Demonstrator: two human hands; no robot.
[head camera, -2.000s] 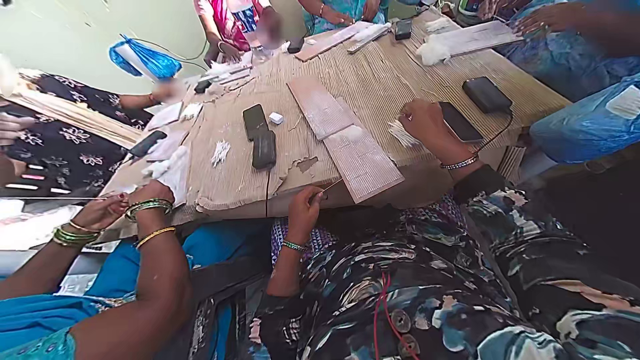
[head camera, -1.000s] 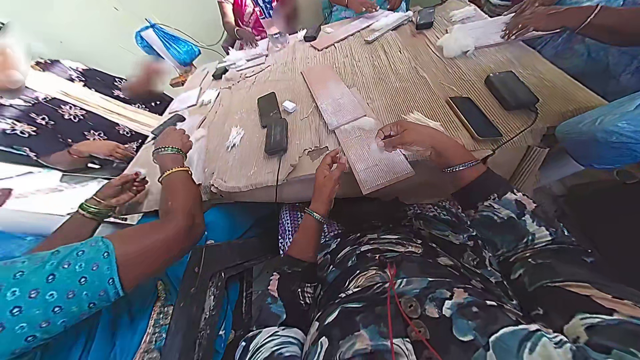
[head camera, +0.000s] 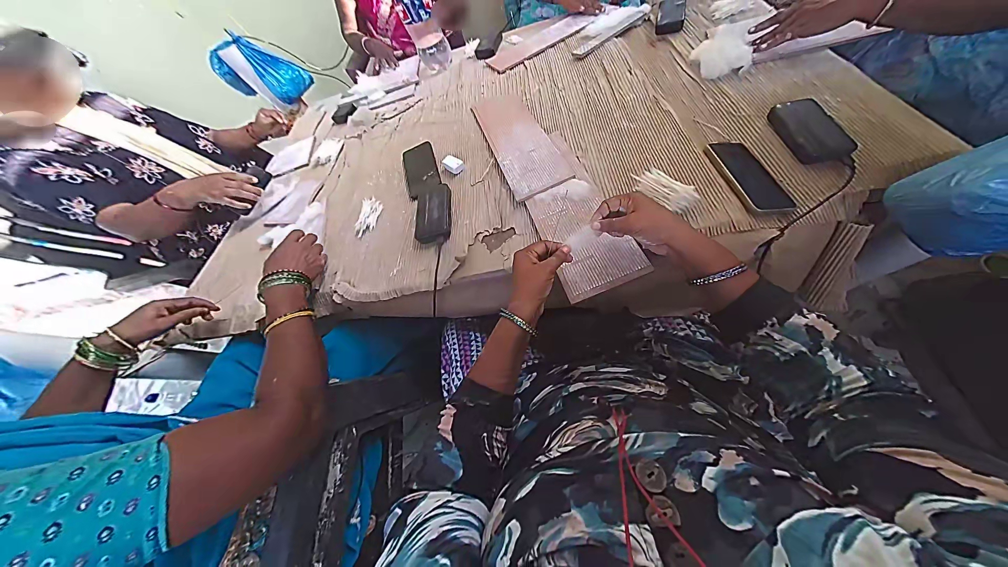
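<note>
My left hand (head camera: 540, 272) is raised at the table's near edge, thumb and fingertips pinched on one side of a thin tuft of white cotton (head camera: 581, 241). My right hand (head camera: 636, 222) pinches the other side of the tuft. Both hands are over the near end of a ridged, pinkish board (head camera: 606, 272), which lies partly over the table edge. A second flat board (head camera: 521, 150) adjoins it farther back, with some white fluff (head camera: 573, 190) near where they meet. A pile of thin white cotton wicks (head camera: 667, 190) lies just beyond my right wrist.
On the corrugated cardboard table cover (head camera: 378, 268) lie a smartphone (head camera: 750, 177), a black corded device (head camera: 812, 131), another black device (head camera: 432, 213) beside a dark phone (head camera: 420, 168), a small white box (head camera: 452, 164) and more wicks (head camera: 368, 216). Co-workers' hands are at left and across the table.
My right hand has moved from the wick pile beside the smartphone to the board. Both hands have come closer together, with cotton now between them. The neighbour's left hand has opened out.
</note>
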